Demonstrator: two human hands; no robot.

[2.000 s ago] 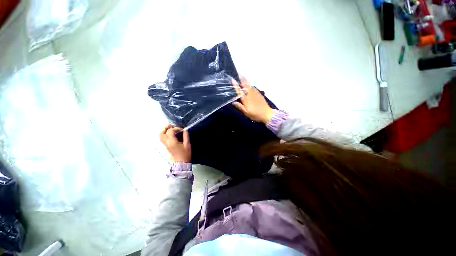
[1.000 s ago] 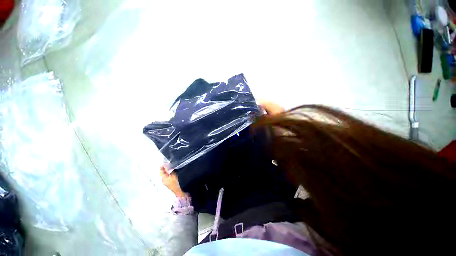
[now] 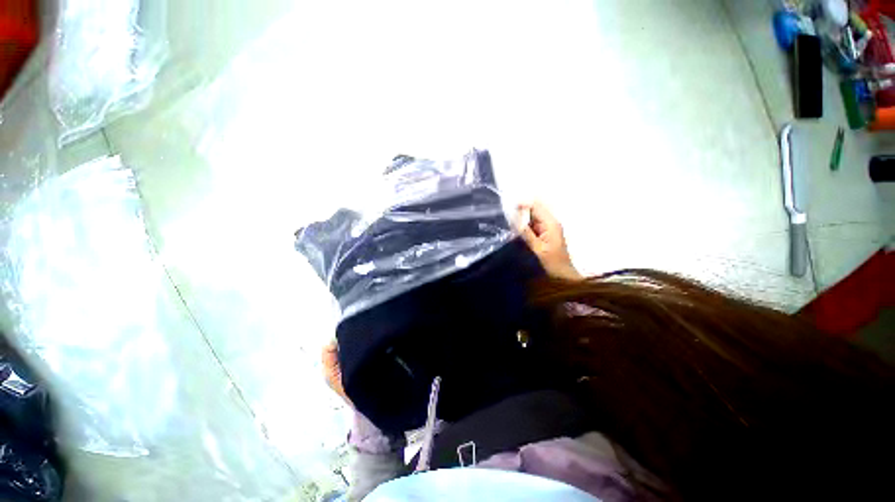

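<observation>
A folded dark navy garment (image 3: 442, 338) lies in front of my body, a small shiny button showing on it. A clear, crinkled plastic bag (image 3: 422, 240) covers its far part; the near part is bare. The bag's far corners look slack and pale. My left hand (image 3: 334, 373) holds the garment's left edge, its fingers mostly hidden by the cloth. My right hand (image 3: 550, 243) is at the right end of the bag's opening, fingertips pinching the bag's edge; long hair hides the wrist and the garment's right side.
Flat clear bags (image 3: 83, 304) lie at left, another crumpled one (image 3: 103, 64) beyond. A dark bagged bundle (image 3: 25, 431) is at the lower left edge. At right are a pale brush-like tool (image 3: 793, 191), a black rectangle (image 3: 808, 76), a green stick (image 3: 837, 149) and coloured clutter.
The garment and bag have moved nearer my body since the first frame. The bag's far end now looks slacker and paler. My left hand has slid down the garment's left edge, more hidden.
</observation>
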